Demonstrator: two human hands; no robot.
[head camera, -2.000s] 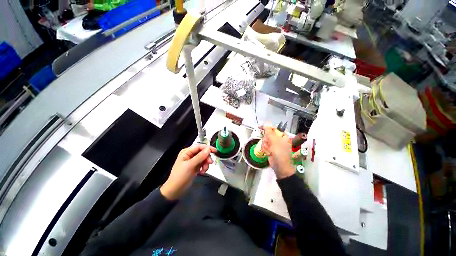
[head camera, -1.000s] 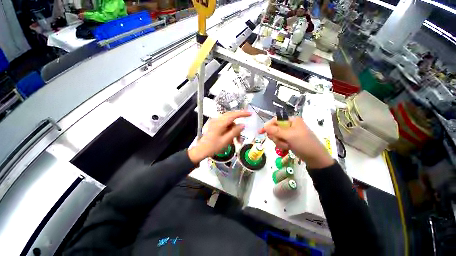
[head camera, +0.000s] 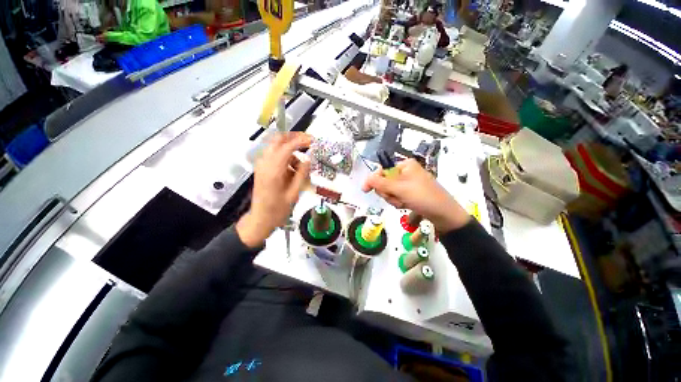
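My left hand (head camera: 275, 183) is raised beside the pole, above and left of the thread cones, blurred, with its fingers curved. I cannot tell whether it holds thread. My right hand (head camera: 422, 195) is closed on a small yellow and black tool (head camera: 387, 159), dark end up, above the holders. A grey-brown thread cone (head camera: 321, 219) on a green base sits in the left round dark holder. A yellow thread cone (head camera: 371, 228) on a green base sits in the right holder. No thread strand shows clearly.
Several spare cones (head camera: 417, 277) lie in a row on the white tabletop. A tape roll (head camera: 278, 95) hangs on the pole under a yellow number sign (head camera: 275, 22). A pale bar (head camera: 373, 108) crosses above the table. Stacked beige panels (head camera: 532, 177) stand at right.
My left hand came up from the left cone, over the holders, then moved left to the pole. My right hand rose off the yellow cone. The view shifted, showing the spare cones.
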